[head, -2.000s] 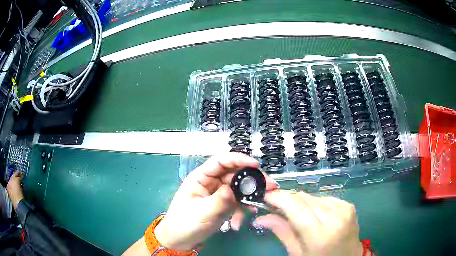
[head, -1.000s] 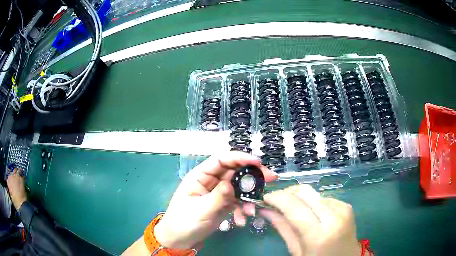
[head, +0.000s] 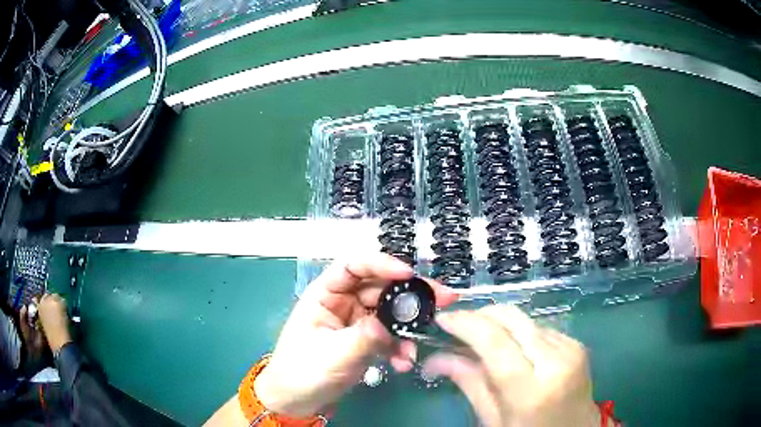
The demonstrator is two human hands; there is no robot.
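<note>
A round black module (head: 406,306) with a pale round centre and small white dots around its rim is held between the fingers of my left hand (head: 321,350). My right hand (head: 521,363) holds a thin silver tool (head: 425,337), likely tweezers, with its tip at the module's lower rim. A loose module (head: 373,376) lies on the green mat just below my hands, and another (head: 429,378) is partly hidden by my right fingers. The clear tray (head: 324,154) behind my hands holds columns of stacked black modules (head: 498,200); the leftmost column is shorter.
A red open bin (head: 724,288) stands right of the tray. A black box (head: 79,200) with looped cables is at the left. A blue bin (head: 133,50) is at the far left. Another person's hands (head: 52,321) are at the left edge. Pale strips (head: 225,237) cross the mat.
The module and my left hand have shifted slightly left. The tool stays at the module's lower rim. The other person's hand has moved right, and a second hand now shows beside it.
</note>
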